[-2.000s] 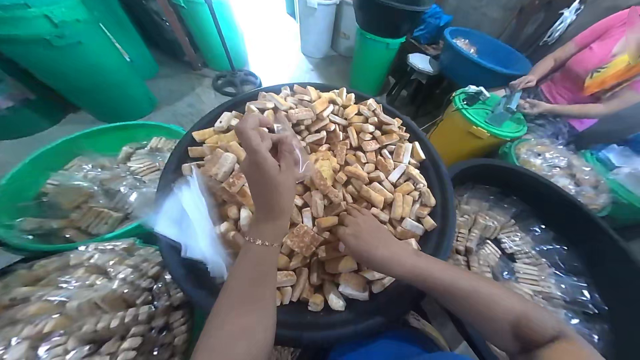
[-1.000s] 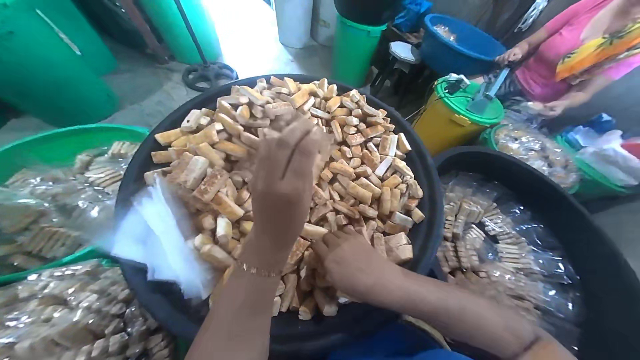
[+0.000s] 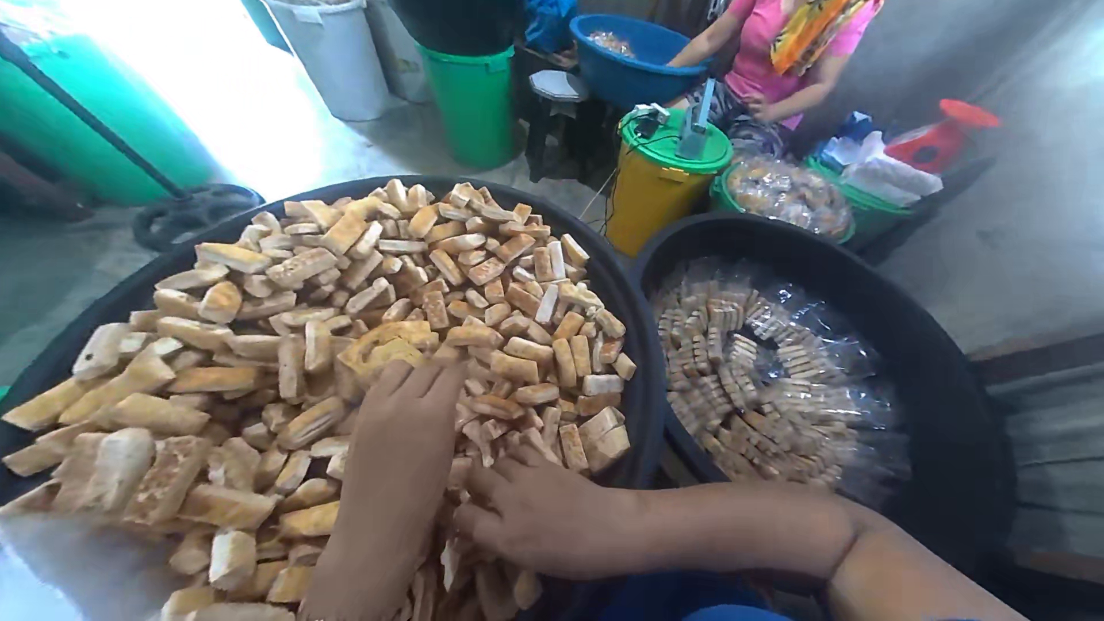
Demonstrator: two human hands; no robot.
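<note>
Many small baked pieces, like biscuits or rusks, fill a wide black tub in front of me. My left hand lies palm down over the middle of the heap, its fingertips on the pieces beside a larger yellowish piece. Close on its right, my right hand rests low on the heap with its fingers among the pieces. Whether either hand grips a piece is hidden. Clear plastic bags lie blurred at the tub's lower left.
A second black tub at the right holds bagged pieces. Behind stand a yellow bucket with a green lid, a green bin and a blue basin. A co-worker in pink sits beside that basin. A wheeled metal base stands at the left.
My left hand, raised over the heap earlier, is now down on the pieces. My right hand stays low in the heap. The view has swung and moved closer.
</note>
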